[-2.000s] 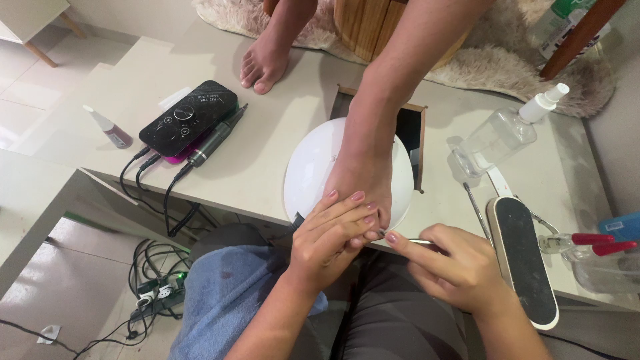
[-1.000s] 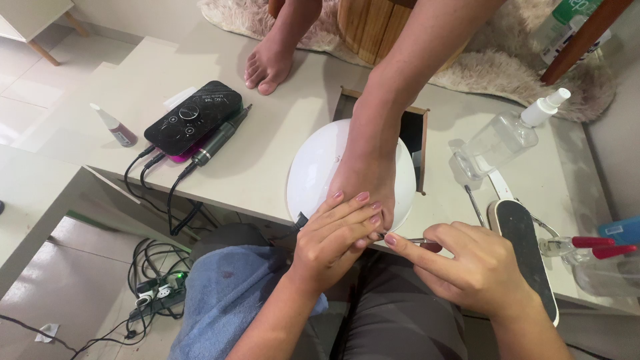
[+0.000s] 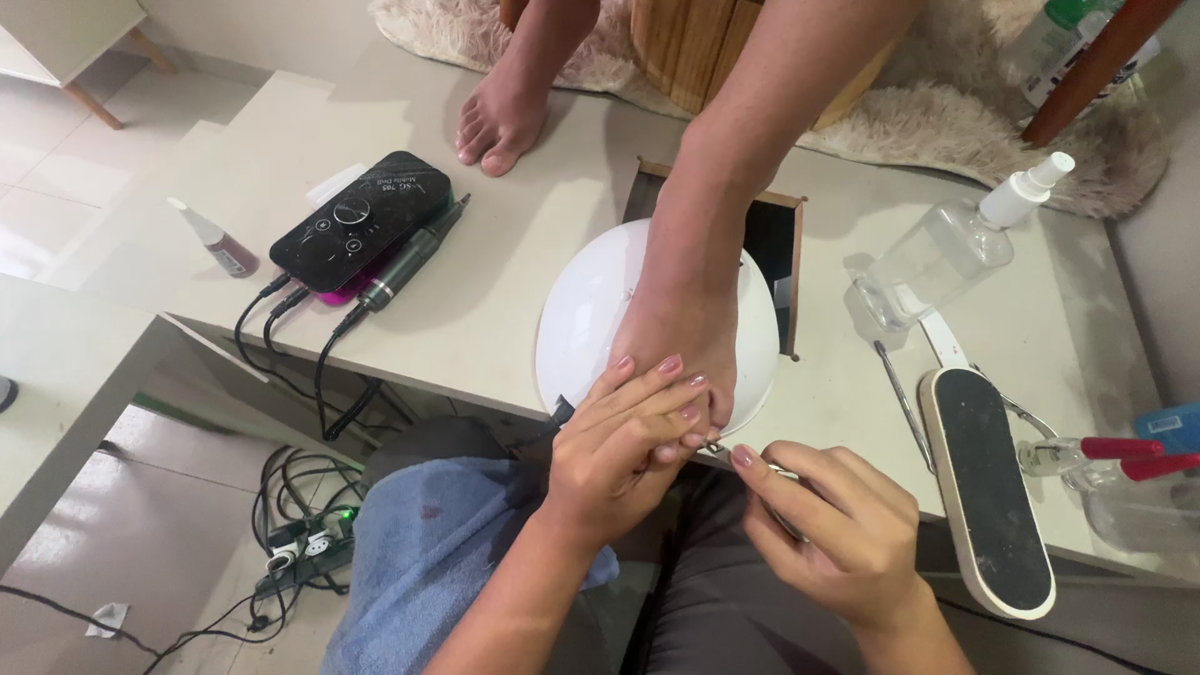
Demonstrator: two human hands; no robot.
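A person's bare foot (image 3: 680, 309) rests on a white, rounded dome (image 3: 586, 314). My left hand (image 3: 623, 436) lies over its toes, the fingers closed around them. My right hand (image 3: 830, 525) grips a slim metal nail tool (image 3: 714, 448), probably a cuticle nipper; its tip touches the toes beside my left fingertips, and its handles are mostly hidden by my fingers. The person's other foot (image 3: 504, 112) stands flat on the pale platform (image 3: 441, 328). A blue towel (image 3: 441, 544) covers my left thigh.
At left lie a black nail drill unit (image 3: 361, 220), its handpiece (image 3: 412, 258) and a small tapered bottle (image 3: 216, 239). At right are a clear spray bottle (image 3: 947, 244), a metal pusher (image 3: 905, 403), a foot file (image 3: 989, 492) overhanging the edge and red-capped bottles (image 3: 1125, 448). Cables (image 3: 305, 525) tangle below.
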